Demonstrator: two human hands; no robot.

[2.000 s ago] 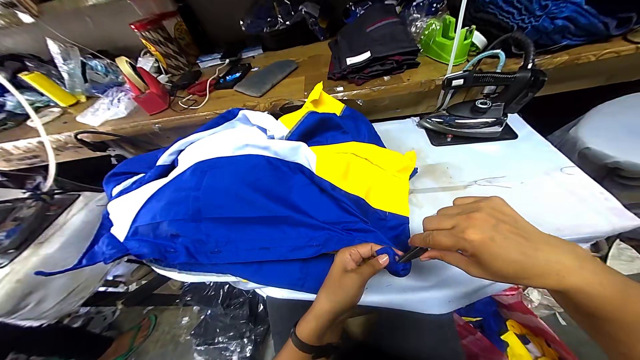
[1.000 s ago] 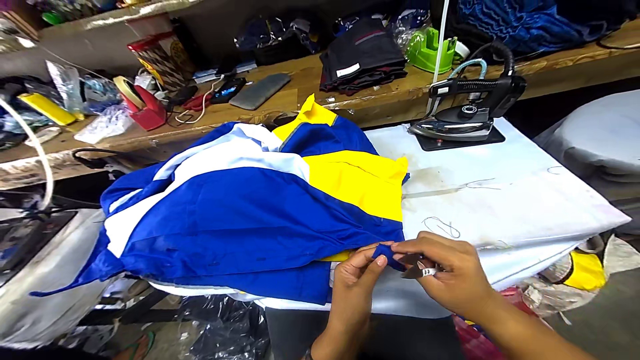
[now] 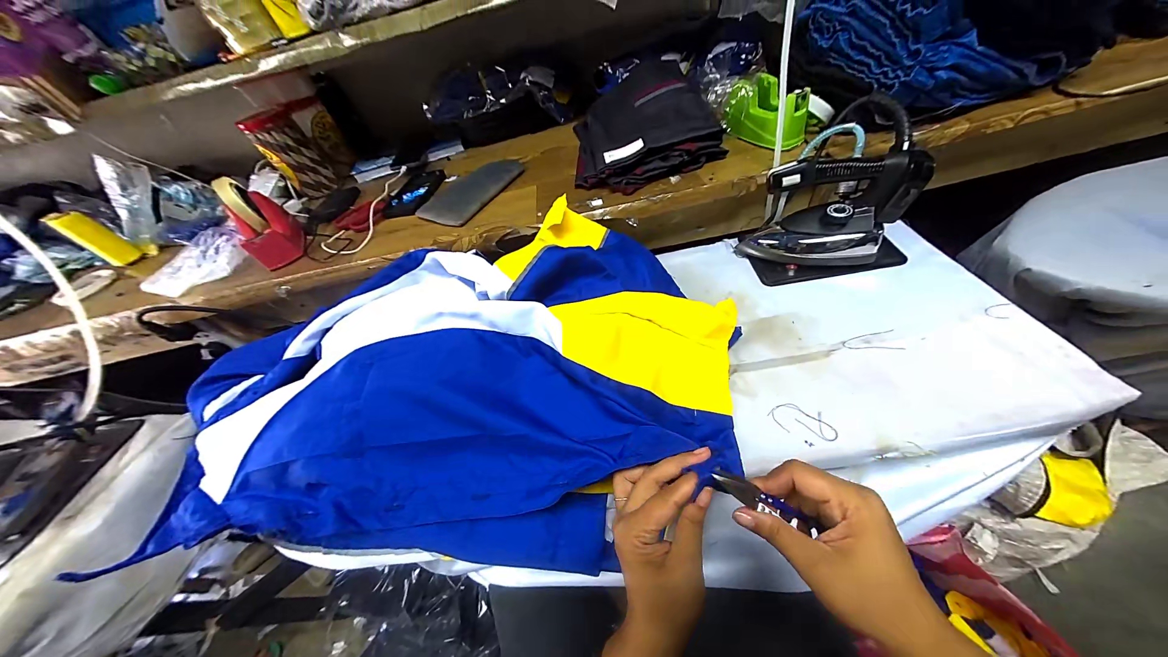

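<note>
A blue, white and yellow fabric garment (image 3: 438, 411) lies spread over the left part of a white-covered pressing table (image 3: 949, 383). At its lower right corner my left hand (image 3: 659, 525) pinches a bit of the blue cloth between thumb and fingers. Just to the right, my right hand (image 3: 835, 529) holds small thread snips (image 3: 762, 502) with a dark handle that bears white writing. The blade tips touch or nearly touch the pinched cloth. Loose dark threads (image 3: 808, 422) lie on the white cover above my right hand.
A steam iron (image 3: 826, 219) rests on a dark pad at the table's back. Behind runs a wooden shelf (image 3: 538, 164) with folded dark clothes (image 3: 648, 128), a green plastic holder (image 3: 766, 111) and a red tape dispenser (image 3: 272, 233). A covered round stool or seat (image 3: 1086, 228) stands at right.
The snips now point at the cloth in my left hand, after lying more tucked in my right hand one second ago. Loose thread on the cover, not seen two seconds ago, shows in both later frames.
</note>
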